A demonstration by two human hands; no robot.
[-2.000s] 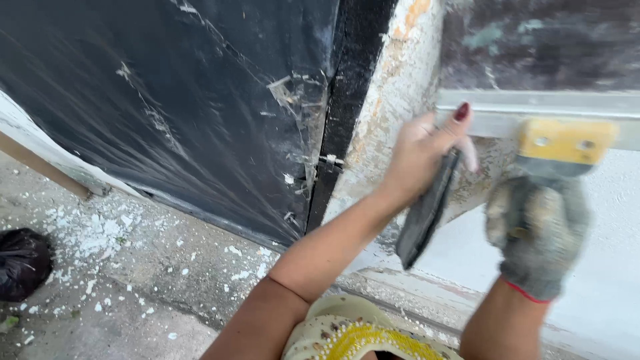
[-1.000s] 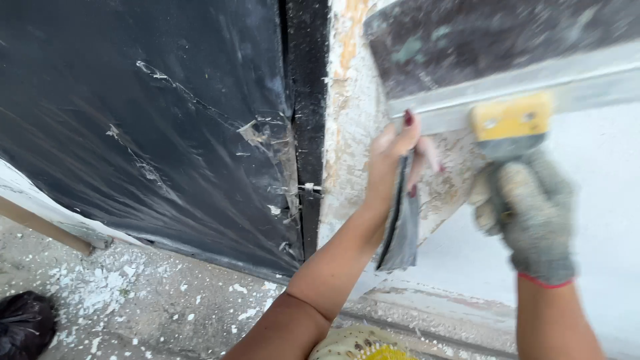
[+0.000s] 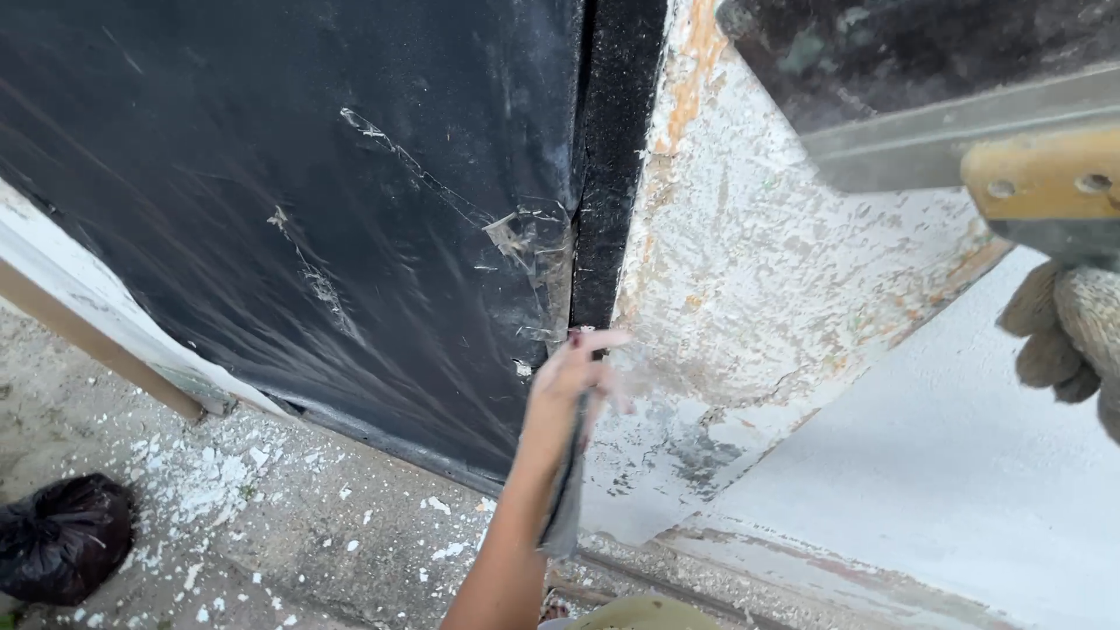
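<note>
My right hand (image 3: 1072, 328), in a knitted work glove, is at the right edge, partly out of view, just below the yellow and grey handle (image 3: 1046, 179) of a wide drywall taping knife. Its fingers are curled at the handle. The knife's metal blade (image 3: 910, 144) hangs in front of the wall, its broad face dark and smeared. My bare left hand (image 3: 573, 376) is blurred beside the black door frame, with a dark grey strip-like piece (image 3: 564, 499) held under its palm. Scraped, patchy plaster (image 3: 752, 289) lies between the frame and the smooth white wall.
Black plastic sheeting (image 3: 306, 175) covers the door at left, with torn tape (image 3: 516, 241) near its edge. White paint flakes (image 3: 210, 472) litter the concrete ground. A tied black plastic bag (image 3: 66, 538) lies at lower left, near a brown pole (image 3: 96, 341).
The taping knife and my right hand have moved away from my left hand, up and to the right. My left hand is now at the black door frame, lower than before.
</note>
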